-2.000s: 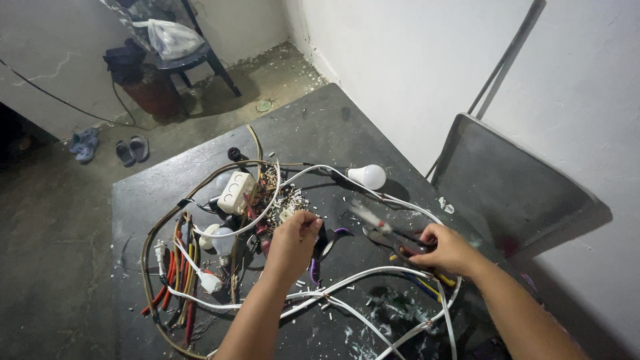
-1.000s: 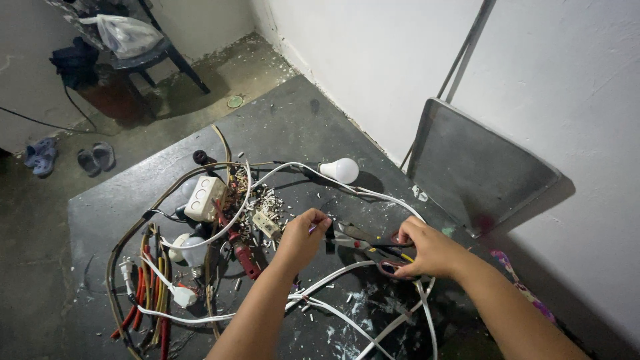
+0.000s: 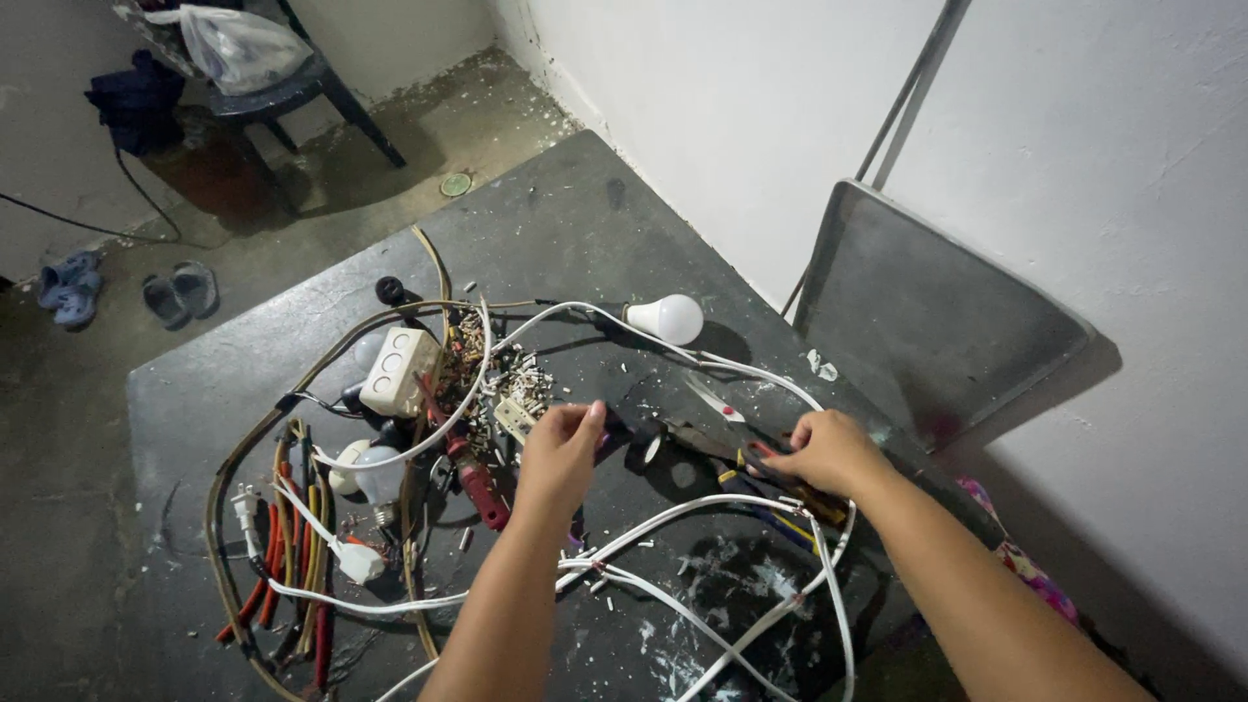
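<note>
My left hand (image 3: 564,444) pinches the end of a dark strip (image 3: 614,429), beside a roll of black tape (image 3: 643,447). My right hand (image 3: 829,453) has its fingers around a dark and red handle (image 3: 765,453); its exact tool is partly hidden. A pale pointed blade (image 3: 717,400) lies to the left of these fingers, and grey-jawed pliers (image 3: 702,444) are just below. White cable (image 3: 682,507) loops around both hands. Left of my left hand are a red-handled tool (image 3: 478,487), a cream outlet box (image 3: 400,370) and a clear bulb (image 3: 382,478).
A white bulb (image 3: 678,319) lies on the dark table (image 3: 546,234). Cut insulation bits (image 3: 522,380) are scattered behind my left hand. Red and orange wires (image 3: 278,546) and a white plug (image 3: 359,561) are at the left. A grey panel (image 3: 936,312) leans on the wall.
The black tape roll now shows between my hands. A small cream connector near my left hand shows now and one second ago, but not clearly two seconds ago.
</note>
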